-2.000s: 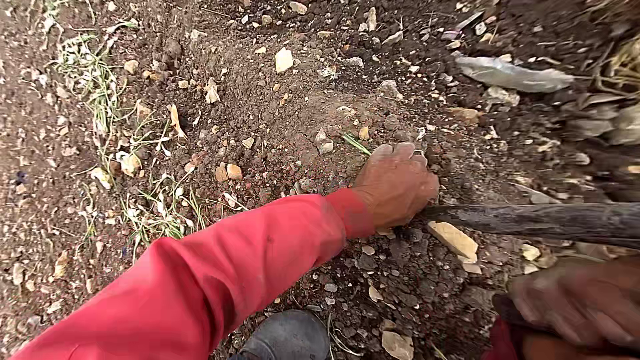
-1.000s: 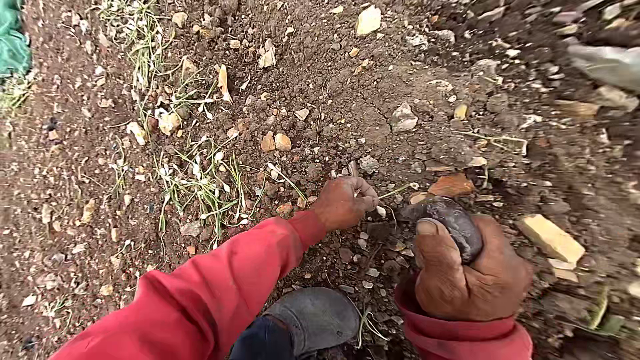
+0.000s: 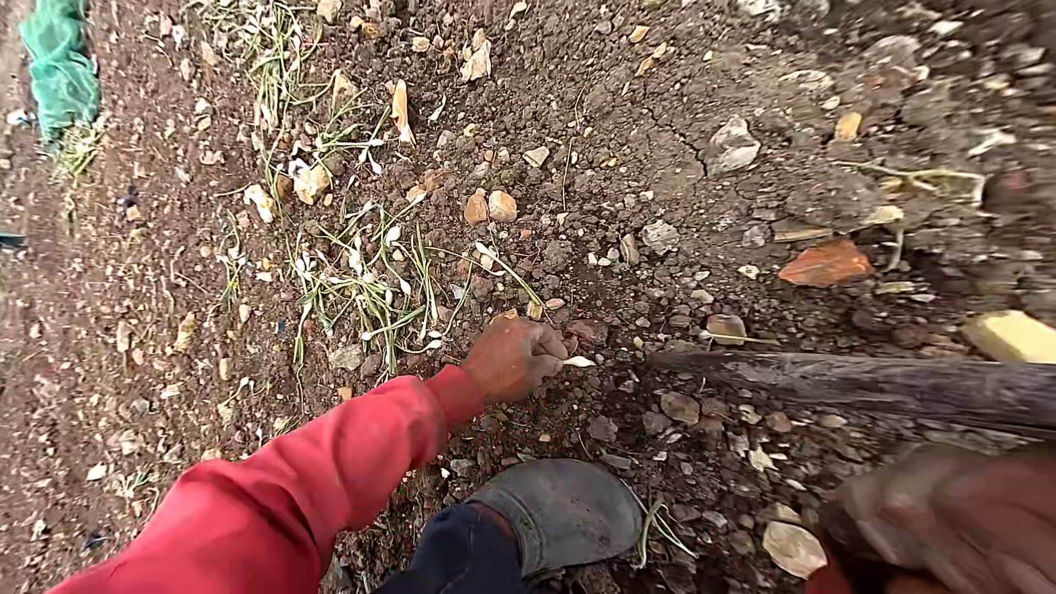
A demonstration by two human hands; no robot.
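Observation:
My left hand (image 3: 516, 359), in a red sleeve, pinches a small white bulb (image 3: 579, 361) whose tip shows past the fingers, just above the soil. Left of it lies a loose bunch of bulb seedlings (image 3: 371, 289) with thin green leaves. My right hand (image 3: 949, 520) is blurred at the lower right corner, below a dark wooden stick (image 3: 858, 381); whether its fingers touch the stick cannot be seen. The stick's tapered end meets or hangs close over the soil right of the bulb.
A grey shoe (image 3: 565, 516) stands on the soil below my left hand. An orange stone (image 3: 825, 262) and a pale yellow block-like stone (image 3: 1011, 336) lie at the right. More seedlings (image 3: 280, 66) lie at the upper left, near green netting (image 3: 59, 66).
One second ago my right hand gripped the stick upright near my left hand; now the stick lies across the right side and that hand is at the lower right corner.

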